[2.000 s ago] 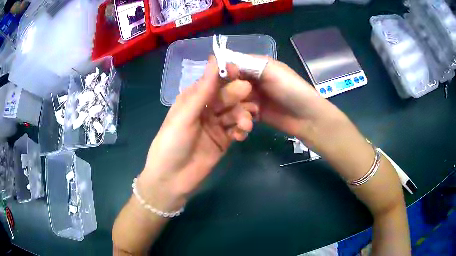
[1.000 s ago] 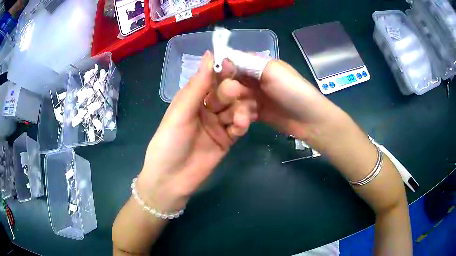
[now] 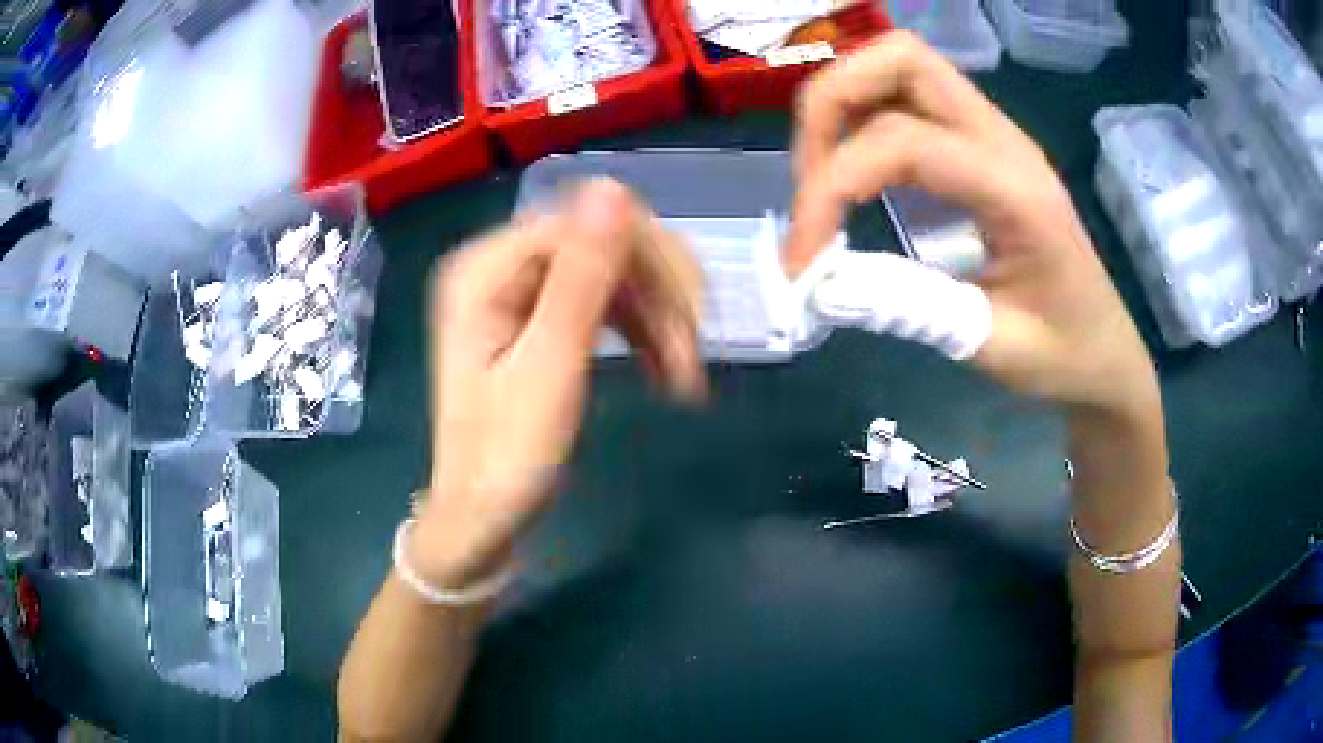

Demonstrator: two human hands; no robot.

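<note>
My right hand (image 3: pixel 943 189) holds a bundle of white-headed pin parts (image 3: pixel 907 302), its white heads forming a thick ribbed roll across the palm. My right fingertips touch the left end of the bundle. My left hand (image 3: pixel 544 327) is blurred, held to the left, apart from the bundle, fingers bent; no part shows in it. Behind both hands stands a clear packing box (image 3: pixel 653 174) with neat white rows inside. A few loose pin parts (image 3: pixel 907 472) lie on the dark green bench below my right hand.
Clear boxes of jumbled parts (image 3: pixel 298 327) stand at left, with a nearly bare tub (image 3: pixel 254 581) in front. Red bins (image 3: pixel 580 109) stand at the rear, one with a phone (image 3: pixel 417 66). The scale (image 3: pixel 936 232) is partly behind my right hand. Filled boxes (image 3: pixel 1183 232) stand at right.
My hands were together around the parts and are now apart. My left hand has let go and moved left; my right hand has moved right with the bundle. The view has shifted slightly.
</note>
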